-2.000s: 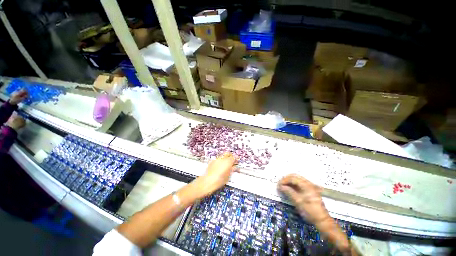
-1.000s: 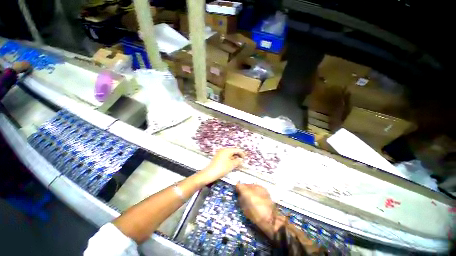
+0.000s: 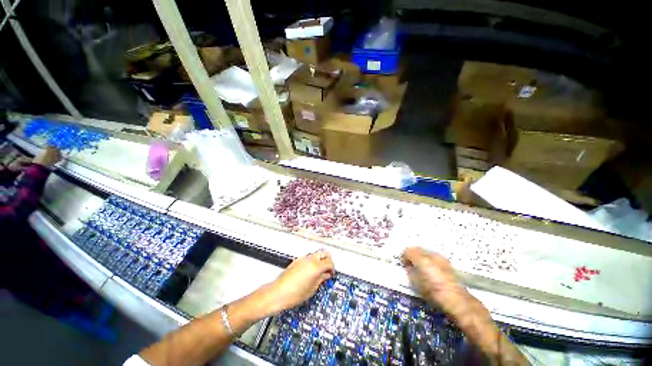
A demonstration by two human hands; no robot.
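Note:
A blue-and-silver circuit board panel (image 3: 357,322) lies on the track in front of me. My left hand (image 3: 309,275) is over the panel's upper left corner, fingertips bent together; whether it holds a part is too small to tell. My right hand (image 3: 429,275) is blurred, at the shelf's front edge beyond the panel, fingers near the small pale parts (image 3: 479,239). Its grip cannot be made out. A pile of maroon parts (image 3: 322,207) lies on the off-white parts shelf (image 3: 543,257), beyond my hands.
Bright red parts (image 3: 586,274) lie at the right of the shelf. A clear plastic bag (image 3: 221,164) and pink-purple roll (image 3: 157,160) stand left. Another panel (image 3: 136,239) is on the track. A person's hand (image 3: 48,156) is by blue parts (image 3: 64,134). Cardboard boxes (image 3: 357,132) are behind.
My left hand has moved from the maroon pile back to the panel. My right hand has moved from over the panel to the right, at the shelf edge. The view has shifted.

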